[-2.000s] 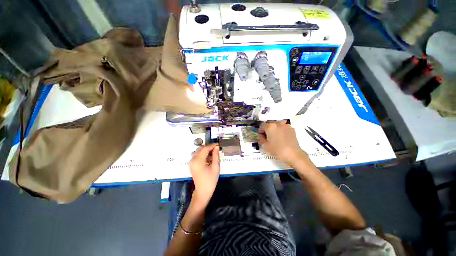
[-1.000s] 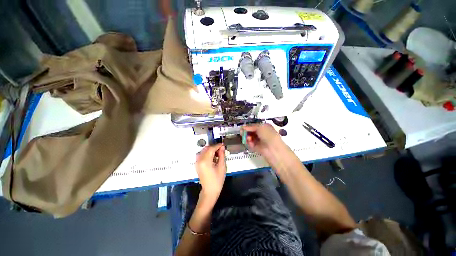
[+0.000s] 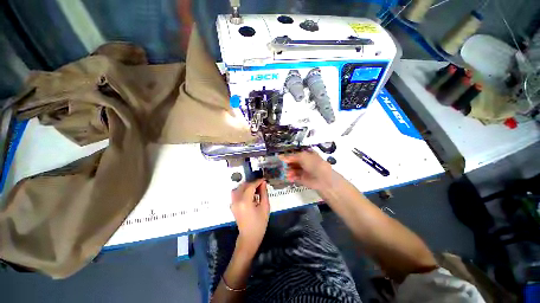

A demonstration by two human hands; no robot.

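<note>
The white overlock machine (image 3: pixel 308 50) stands on the white table, its dark metal looper and needle area (image 3: pixel 266 121) exposed. The front looper cover (image 3: pixel 273 171) is open below it. My left hand (image 3: pixel 251 204) is at the table's front edge, thumb and fingertips pinched together just left of the cover; no thread can be made out between them. My right hand (image 3: pixel 305 168) is in front of the looper area, its fingers at a small blue-green thing (image 3: pixel 282 168) near the cover. The fingertips are blurred, and whether they grip it is unclear.
Brown garment pieces (image 3: pixel 127 112) are heaped left of the needle. Black thread snips (image 3: pixel 370 161) lie right of my right hand, and thin silver tweezers (image 3: pixel 353 123) lie beside the machine. Dark thread cones with red tops (image 3: pixel 455 86) stand on the side table (image 3: pixel 408 71).
My right hand has moved left, closer to my left hand. The blue-green thing shows at its fingertips in the later two frames. My left hand stays pinched near the cover. The view has shifted somewhat.
</note>
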